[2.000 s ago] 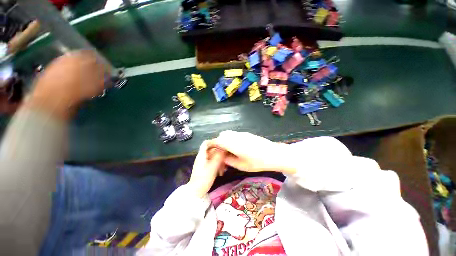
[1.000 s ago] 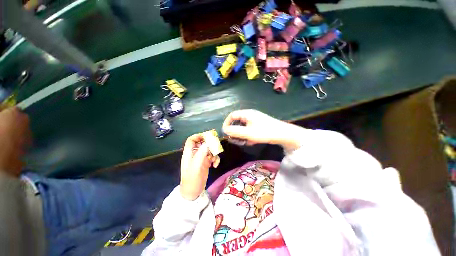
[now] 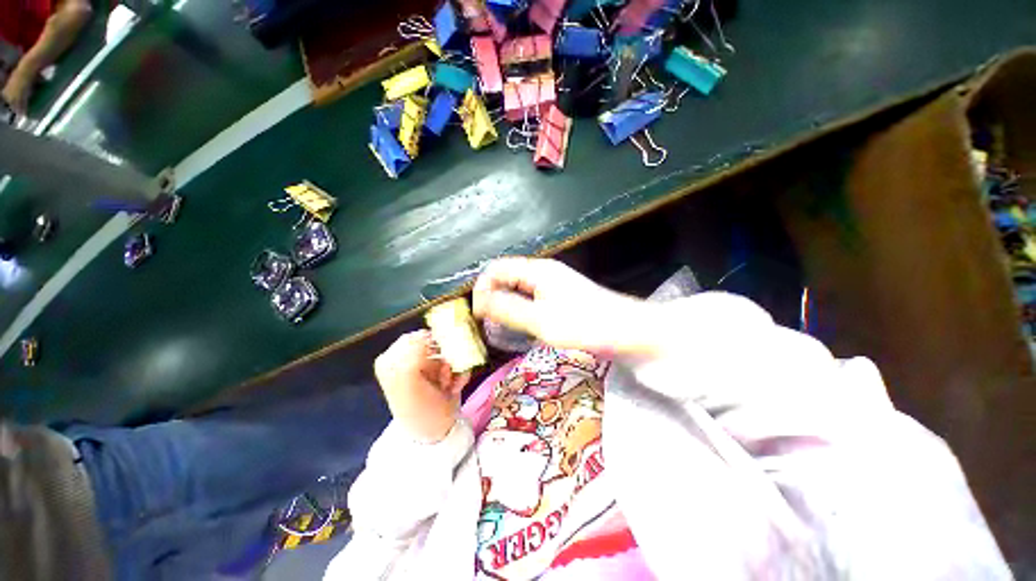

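Observation:
My left hand (image 3: 418,384) holds a yellow binder clip (image 3: 456,336) at the bench's front edge, above the pink printed garment. My right hand (image 3: 525,304) is just to its right, its fingers round a dark glossy housing (image 3: 507,337) that is partly hidden. The clip is right beside the housing; whether it grips it I cannot tell. Three dark glossy housings (image 3: 295,297) lie grouped on the green bench, with a loose yellow clip (image 3: 310,201) just behind them.
A heap of coloured binder clips (image 3: 528,97) lies at the back, beside a brown board (image 3: 366,51). An open cardboard box (image 3: 926,227) with clips stands at right. A grey metal post (image 3: 74,170) and more housings are at left. Another person's jeans (image 3: 227,488) show at lower left.
The view has shifted, so the bench things sit further left and higher. My hands, apart a second ago, are closer together with the yellow clip beside the housing. The neighbour's hand has left view.

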